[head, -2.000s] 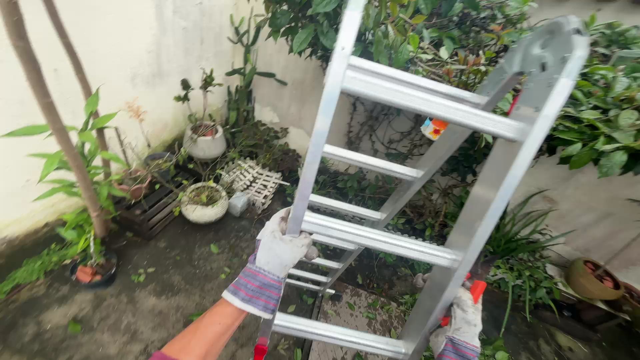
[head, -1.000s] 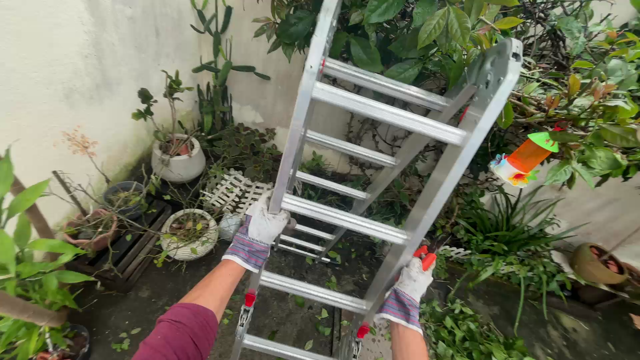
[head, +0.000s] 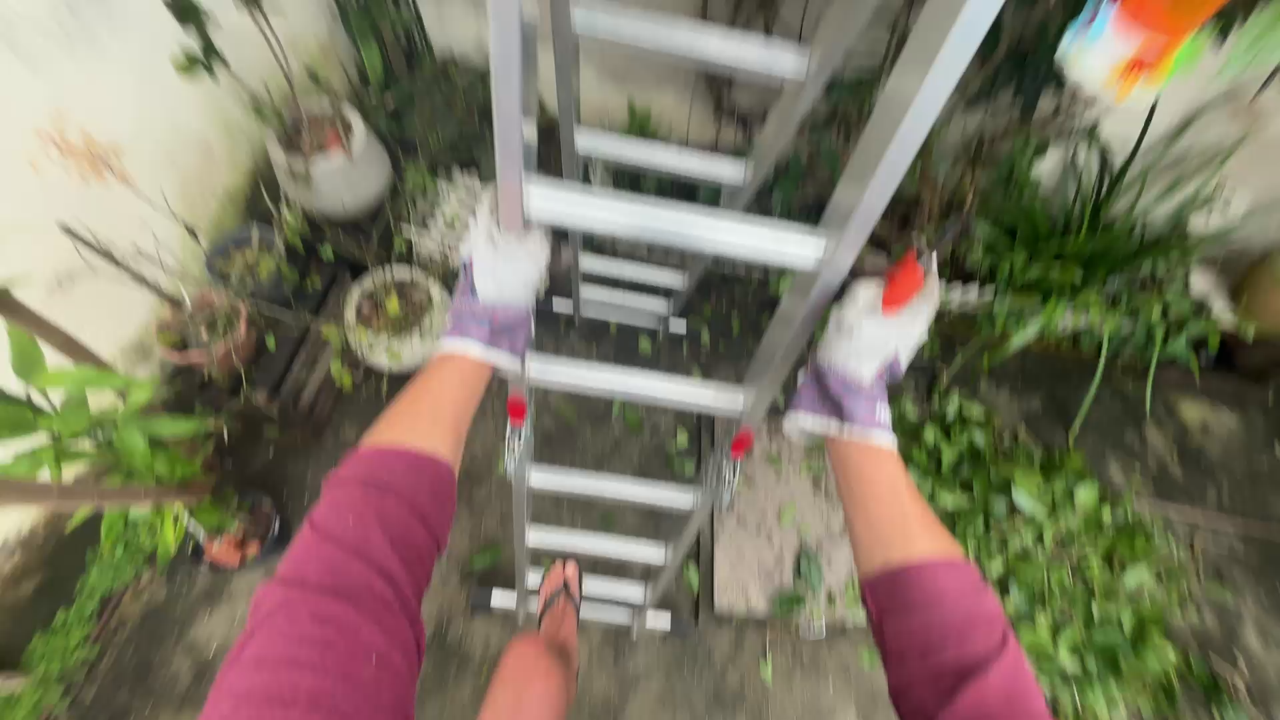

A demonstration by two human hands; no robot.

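An aluminium folding ladder (head: 670,222) stands spread in an A shape in front of me, with red-tipped latches on its side rails. My left hand (head: 500,275), in a white work glove with a striped cuff, grips the left rail. In a matching glove, my right hand (head: 872,335) is closed around a tool with a red handle (head: 903,283), beside the right rail; the blade is blurred. Whether that hand also touches the rail cannot be told. A foot in a flip-flop (head: 560,598) is at the lowest rungs.
Potted plants (head: 398,318) and a white round pot (head: 335,170) stand at the left by the wall. Cut leafy branches (head: 1050,530) lie on the ground at the right. An orange hanging object (head: 1150,35) is at the upper right.
The view has tilted down, showing the ladder's base and a foot. Both hands remain at the ladder's rails, and the red-handled tool is still in my right hand.
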